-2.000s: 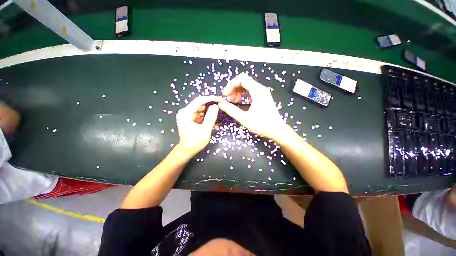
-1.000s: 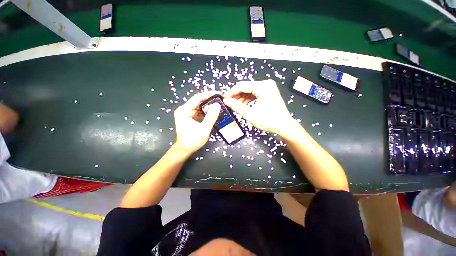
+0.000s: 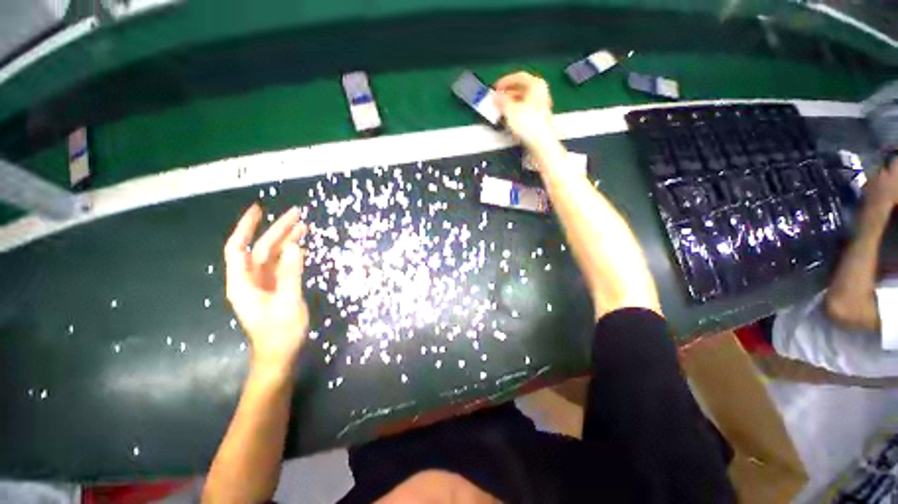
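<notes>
My right hand [image 3: 524, 102] reaches over the white strip to the belt. Its fingers are on the near right end of a mobile phone [image 3: 476, 96] with a blue-and-white face; the phone lies tilted at the belt. My left hand [image 3: 266, 290] is empty with fingers apart, above the bench at the left edge of the scattered small white parts [image 3: 394, 271]. Two waiting handsets lie on the bench by my right forearm: one shows mostly clear [image 3: 512, 195], the other [image 3: 573, 162] is partly hidden behind the forearm.
The green belt [image 3: 266, 108] carries several phones, including one left of the held phone [image 3: 361, 102]. A white edge strip [image 3: 295, 160] divides belt and bench. A black blister tray [image 3: 738, 187] lies at right, a grey post [image 3: 39, 192] at left. Another person's arm [image 3: 857, 256] is at far right.
The view has shifted right. My hands have parted: the right has moved with the phone from above the scattered parts to the belt; the left has let go and opened.
</notes>
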